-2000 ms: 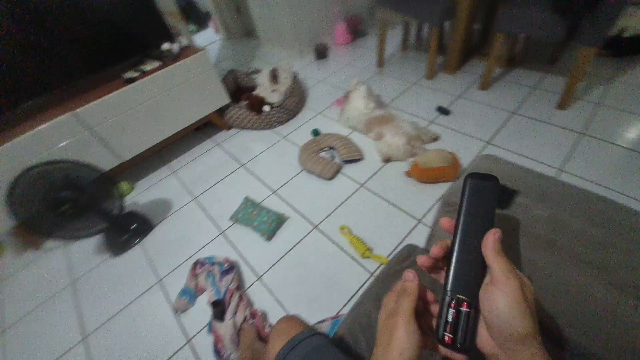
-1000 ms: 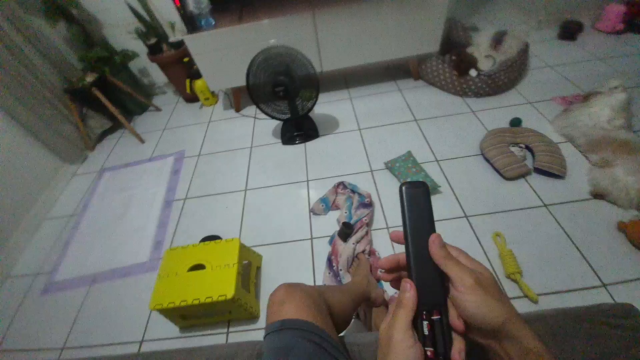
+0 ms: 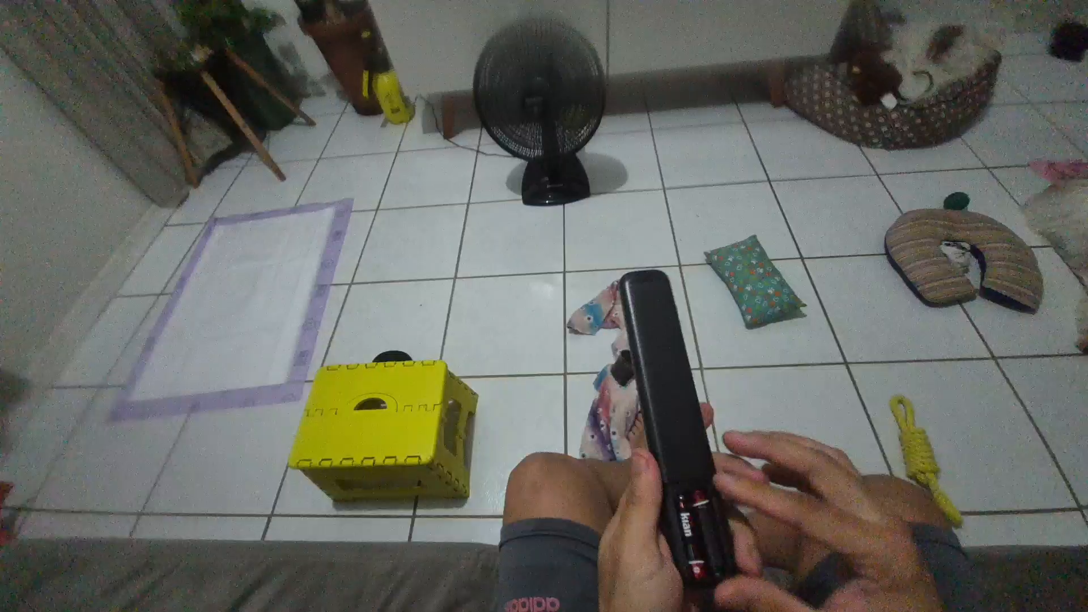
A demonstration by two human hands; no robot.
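A black remote control (image 3: 667,374), seen from its back, stands over my lap with its battery compartment uncovered and red-and-black batteries (image 3: 697,531) inside. My left hand (image 3: 637,544) is closed around its lower part, the thumb along the left edge. My right hand (image 3: 829,518) is at the remote's right side, fingers spread, some of them touching or very near its lower edge; its palm is partly hidden. Behind the remote, a patterned cloth (image 3: 608,416) lies on the floor by my foot, partly covered.
On the tiled floor are a yellow folding stool (image 3: 382,425), a purple-edged pad (image 3: 246,306), a black fan (image 3: 544,110), a small green pillow (image 3: 754,280), a yellow rope toy (image 3: 920,459) and a striped U-shaped cushion (image 3: 965,255). An animal lies in a pet bed (image 3: 901,110).
The view has swung left. My right hand's fingers have loosened and spread away from the remote, which they held more closely before. My left hand still holds it.
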